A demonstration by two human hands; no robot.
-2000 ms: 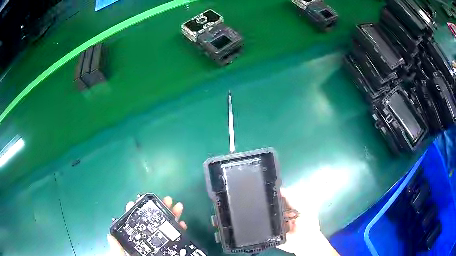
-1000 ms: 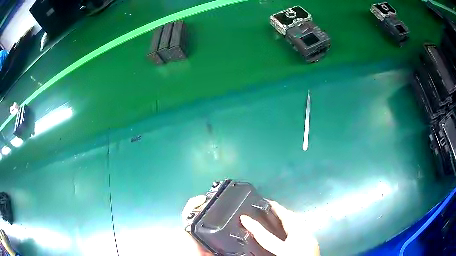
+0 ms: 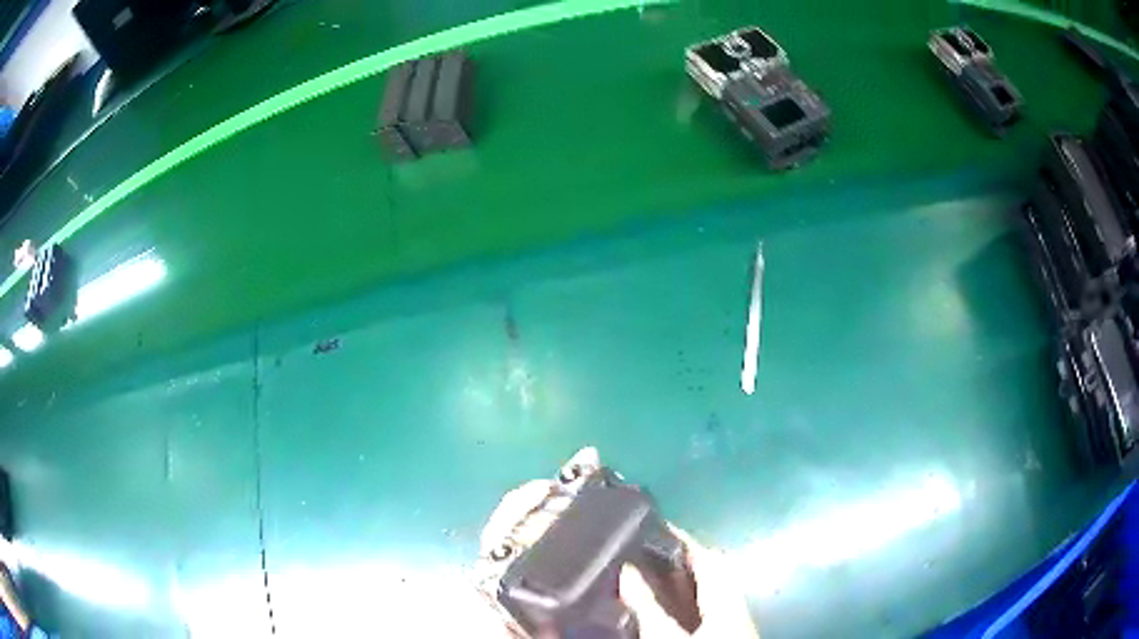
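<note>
A dark grey-brown rectangular cover (image 3: 581,543) is held at the bottom centre, above the glossy green bench (image 3: 375,424). My right hand (image 3: 706,593) holds it from the right, fingers over its lower right part. My left hand (image 3: 512,512) is partly hidden behind it, along its upper left edge. Both hands are cut off by the lower edge and look washed out. What lies under the cover is mostly hidden; a pale part shows along its upper left side. Silvery tweezers (image 3: 753,327) lie alone on the bench, to the upper right of the hands.
Two opened cameras (image 3: 781,115) (image 3: 987,90) and dark narrow blocks (image 3: 427,110) stand on the darker strip beside the light green rail (image 3: 287,90). Another dark block (image 3: 44,287) is far left. Stacked black covers (image 3: 1087,225) are at right; a blue bin (image 3: 1062,574) is lower right.
The circuit-board housing and rear cover, held separately earlier, are now brought together in both hands, and the held block has tilted. The view has swung left.
</note>
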